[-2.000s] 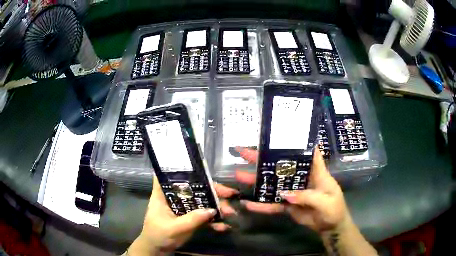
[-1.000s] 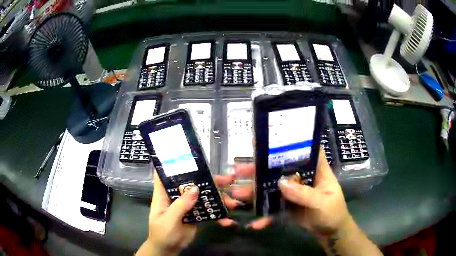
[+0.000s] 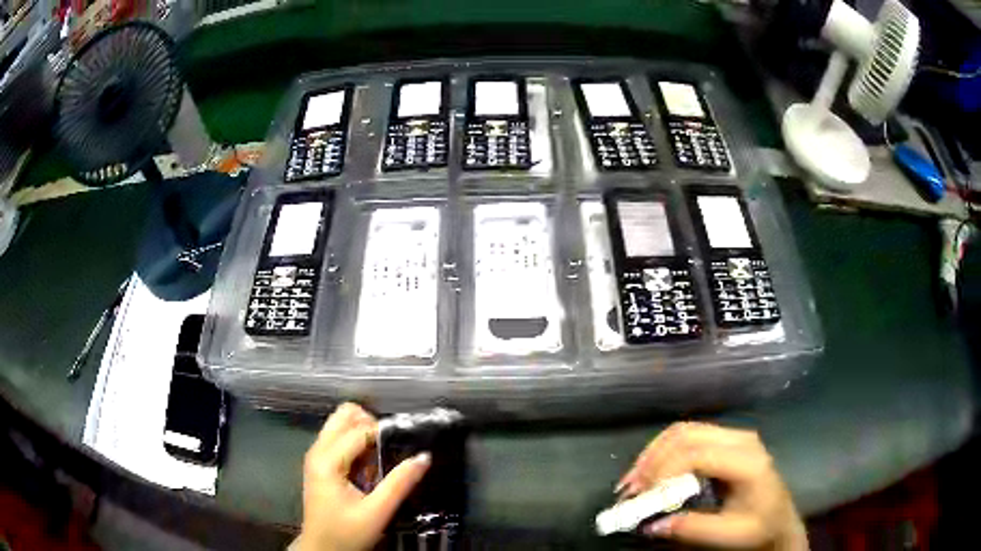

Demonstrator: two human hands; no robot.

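My left hand (image 3: 360,484) holds a keypad phone (image 3: 428,474) below the tray's front edge; its lower part is blurred. My right hand (image 3: 715,484) grips another phone (image 3: 651,506), tilted so a white edge shows. A stacked clear blister tray (image 3: 452,379) lies in front of me. Its back row holds several black keypad phones (image 3: 498,124) with lit white screens. In the front row, black phones lie at the left and right, and white phone backs (image 3: 400,282) show in the middle pockets, one with a dark oval.
A black fan (image 3: 118,102) stands at the left, above a paper sheet (image 3: 140,371) with a pen (image 3: 99,328) and a black smartphone (image 3: 194,393). A white fan (image 3: 826,145) stands at the back right, near a blue object (image 3: 920,172).
Both hands have moved down and towards me with their phones, and the hands are farther apart. The phones have tilted and their lit screens no longer show. The tray's front pockets are uncovered.
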